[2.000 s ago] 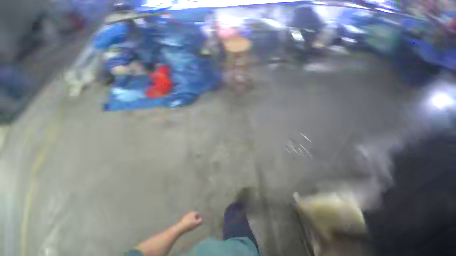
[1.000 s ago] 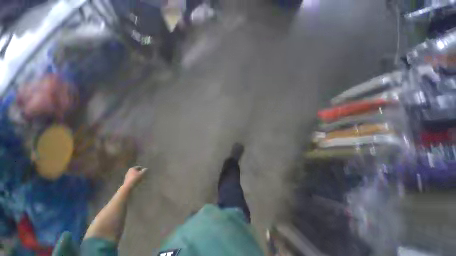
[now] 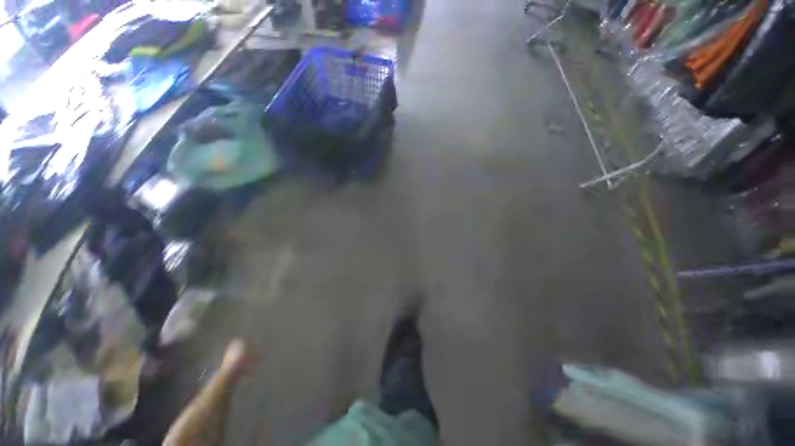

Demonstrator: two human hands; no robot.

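My left hand (image 3: 237, 355) hangs low at the lower left over the grey floor, small and blurred. Nothing shows clearly in it, and the finger shape cannot be made out. My right hand is not in view. A blue slatted crate (image 3: 336, 83) stands nearest ahead on the floor, left of the aisle, touched by neither hand. A pale green bag or cloth bundle (image 3: 222, 152) lies beside its left side.
Work tables with shiny cloth (image 3: 87, 96) run along the left. Bagged garments (image 3: 689, 122) hang on the right, by a white rack frame (image 3: 582, 113). A yellow floor line (image 3: 649, 244) runs along the right. The grey aisle (image 3: 462, 174) leads ahead.
The view has turned right and moved on along an aisle. The blue crate and garment racks now show ahead; the round stool and blue heap have left view. My left hand still hangs low.
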